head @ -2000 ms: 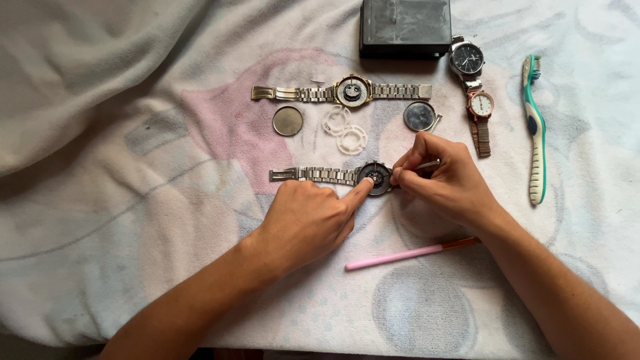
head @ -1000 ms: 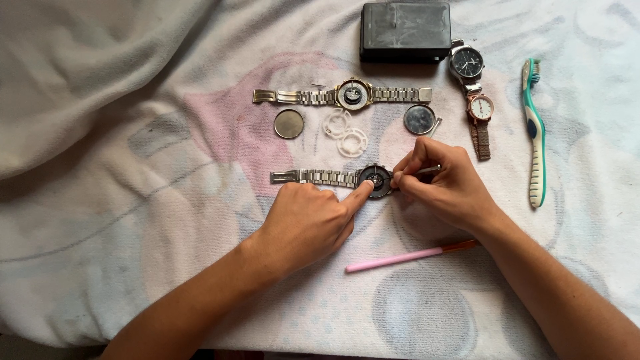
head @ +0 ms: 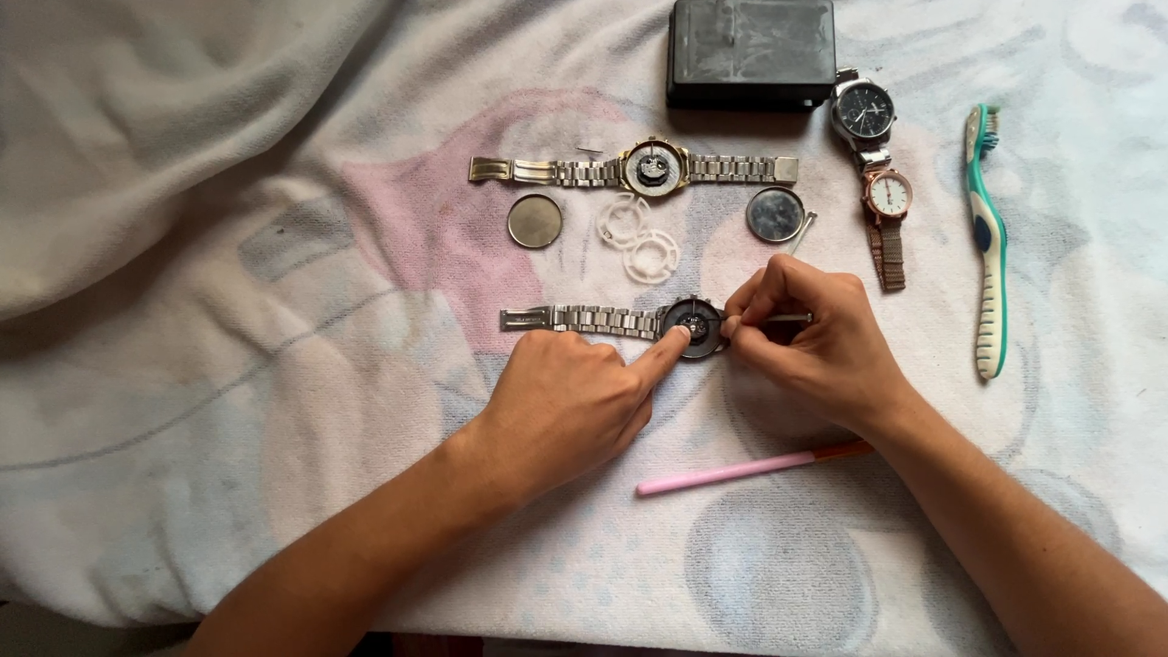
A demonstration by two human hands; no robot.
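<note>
A wristwatch with a black case and a steel link bracelet (head: 607, 320) lies with its case back off and its inside showing. My left hand (head: 570, 401) presses its index fingertip on the middle of the case. At the case's right edge, my right hand (head: 812, 338) pinches a thin metal tool (head: 789, 318); the tool's tip and any bracelet on that side are hidden by the fingers. Above lies a gold-rimmed opened watch (head: 654, 168), between two round case backs (head: 535, 221) (head: 775, 214). Two white plastic movement rings (head: 651, 256) sit between the two opened watches.
A black box (head: 753, 50) stands at the top. Right of it lie a steel watch with a dark dial (head: 863, 110), a rose-gold watch (head: 888, 194) and a toothbrush (head: 988, 246). A pink-handled stick (head: 725, 474) lies below my right hand on the rumpled blanket (head: 228, 383).
</note>
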